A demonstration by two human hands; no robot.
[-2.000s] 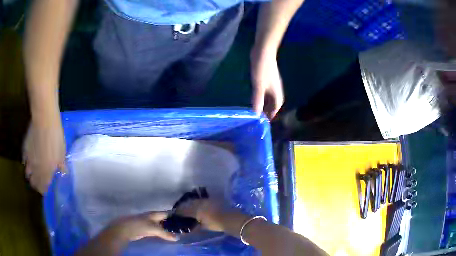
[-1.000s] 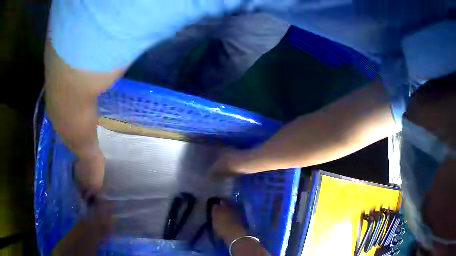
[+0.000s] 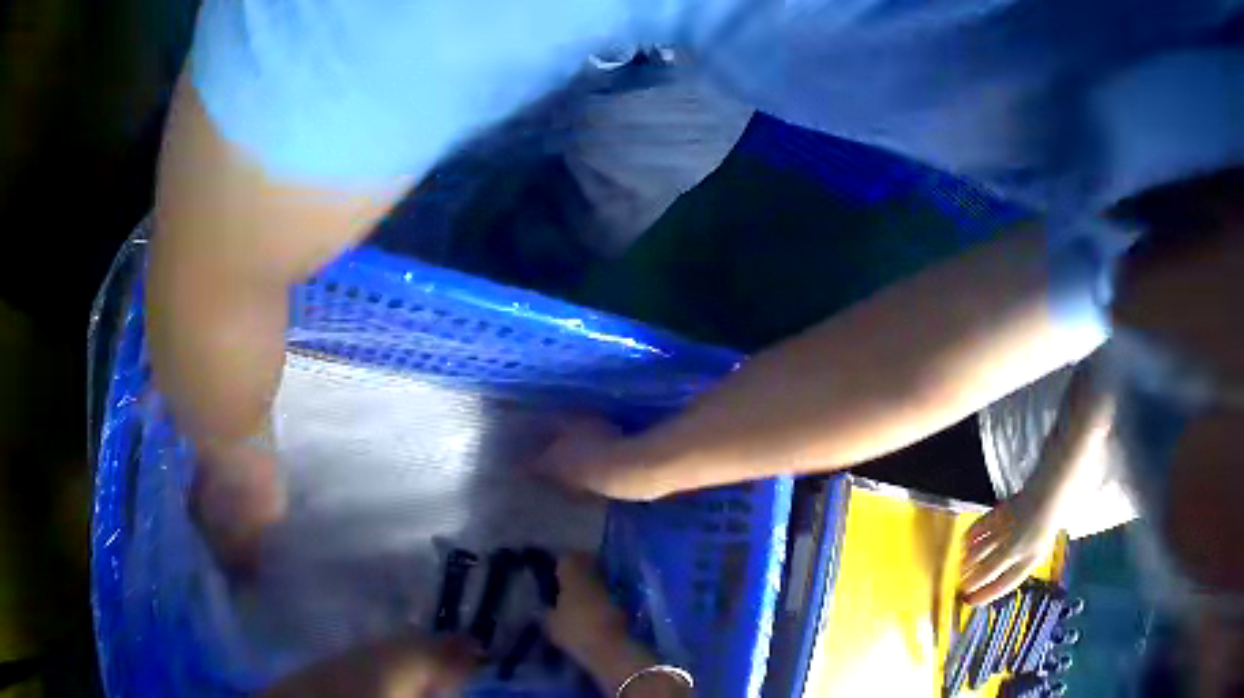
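Observation:
Several black bar-shaped parts (image 3: 457, 586) lie on the white sheet (image 3: 368, 423) in the plastic-lined blue crate (image 3: 723, 580), near its front. My right hand (image 3: 584, 614), with a bracelet at the wrist, is low in the crate, its fingertips against the right-hand black parts. My left hand (image 3: 416, 665) is blurred at the bottom edge, just below and left of the parts. Whether either hand grips a part cannot be told.
A person in light blue leans over the crate, one hand (image 3: 239, 505) at its left inner side, the other (image 3: 600, 457) on the sheet. Another hand (image 3: 1003, 552) is over the yellow tray (image 3: 873, 586), beside black parts (image 3: 1003, 634). A blue crate (image 3: 887, 171) stands behind.
Black parts from my hands now lie on the sheet. My left hand went left, then back towards them. The person opposite leaned in and reached inside. Another hand has appeared over the tray.

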